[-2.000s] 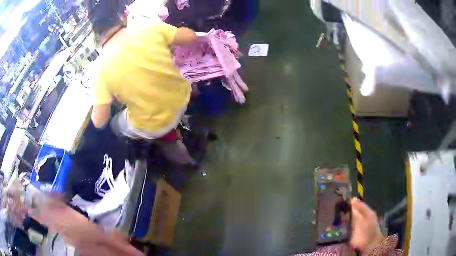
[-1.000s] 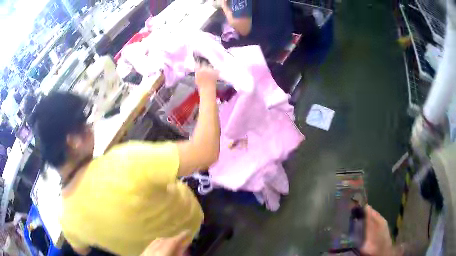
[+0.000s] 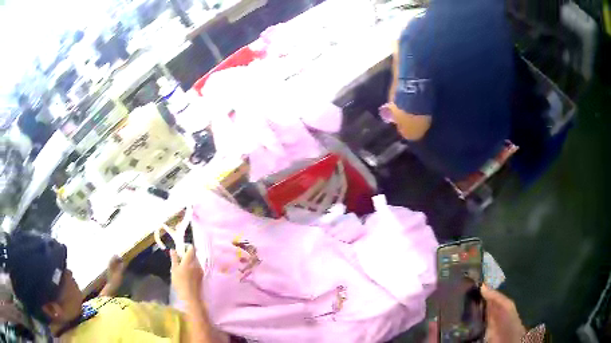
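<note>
My right hand (image 3: 504,317) is at the lower right, cut off by the bottom edge, and holds a smartphone (image 3: 460,291) upright with its lit screen facing me. Pink tops (image 3: 301,275) with small brown-yellow prints spread across the lower middle, left of the phone. A hand (image 3: 185,268), seemingly of the person in yellow, holds a white hanger (image 3: 173,236) at their left edge. I cannot make out my left hand.
The person in yellow (image 3: 134,323) is at lower left beside a sewing machine (image 3: 130,151). A person in dark blue (image 3: 462,80) stands at upper right. A red crate (image 3: 305,187) and more pink pieces (image 3: 285,137) lie beyond the tops.
The view has moved closer to the pink tops and table; the tops appear larger and lower. The person in yellow has shifted to the lower left. The phone stays in my right hand.
</note>
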